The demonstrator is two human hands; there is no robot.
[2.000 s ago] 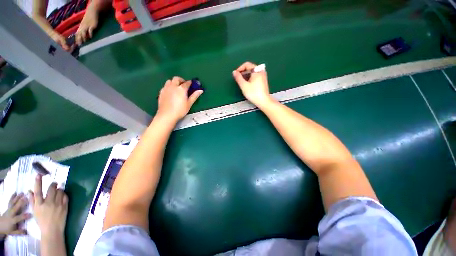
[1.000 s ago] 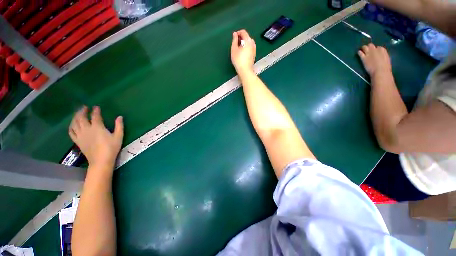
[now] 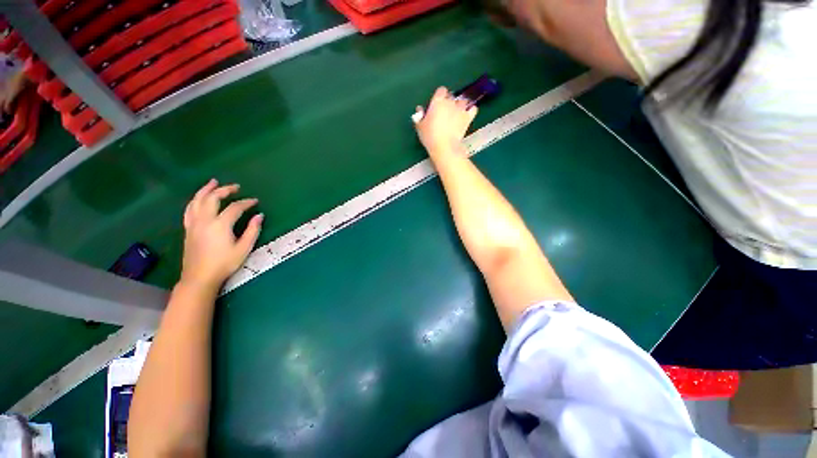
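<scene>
My right hand (image 3: 443, 122) is over the green belt beside the metal rail, at a dark keypad phone (image 3: 480, 89) that lies on the belt. Its fingers cover the near end of the phone; whether they grip it is unclear. A small white band or piece (image 3: 417, 114) shows at a fingertip. My left hand (image 3: 218, 231) hovers over the belt at left with fingers spread and empty. Another dark phone (image 3: 136, 261) lies on the belt left of it, near the grey post.
The pale rail (image 3: 358, 207) crosses below both hands. A grey post (image 3: 72, 282) stands at left. Red trays (image 3: 170, 58) and a clear bag (image 3: 267, 22) are across the belt. A neighbour (image 3: 752, 134) leans in at right. A sample phone (image 3: 122, 420) lies on white paper.
The belt phone at right has come nearer and my right hand has moved down to it. My left hand has shifted right, away from the left phone. The neighbour at right has leaned over the belt.
</scene>
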